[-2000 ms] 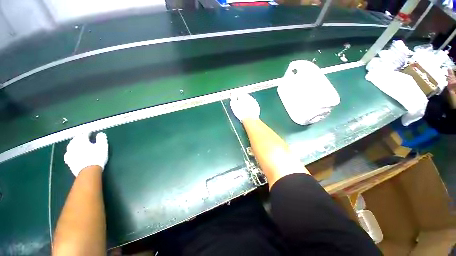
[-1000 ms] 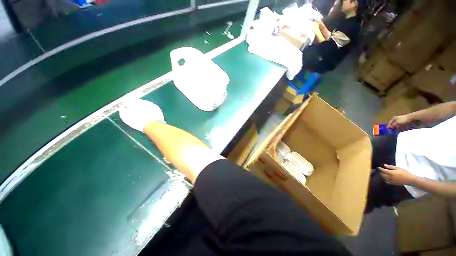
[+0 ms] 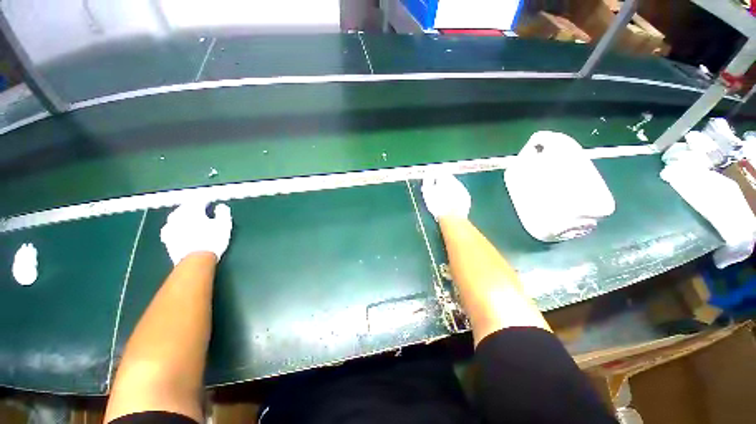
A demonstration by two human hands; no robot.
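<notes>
My left hand (image 3: 196,230), in a white glove, rests on the green bench top (image 3: 315,273) against the line edge rail (image 3: 323,183), thumb apart from the fingers, with a small dark spot between them. My right hand (image 3: 446,197), also gloved, rests at the rail to the right, fingers together and partly hidden; I cannot tell if anything is under it. A white plastic jug (image 3: 559,186) lies on the bench just right of my right hand, untouched. A small white lump (image 3: 26,264) lies alone at the far left.
Beyond the rail runs the green conveyor belt (image 3: 331,137) with tiny pale bits. White plastic bags (image 3: 705,190) are heaped at the right. An open carton (image 3: 696,373) stands below the bench at lower right. Metal posts rise from the line, one at right (image 3: 696,112).
The view swung right to the carton and another person, then back left. The left hand, out of view one second ago, shows again, as does more bench at the left. The jug lies in the same place.
</notes>
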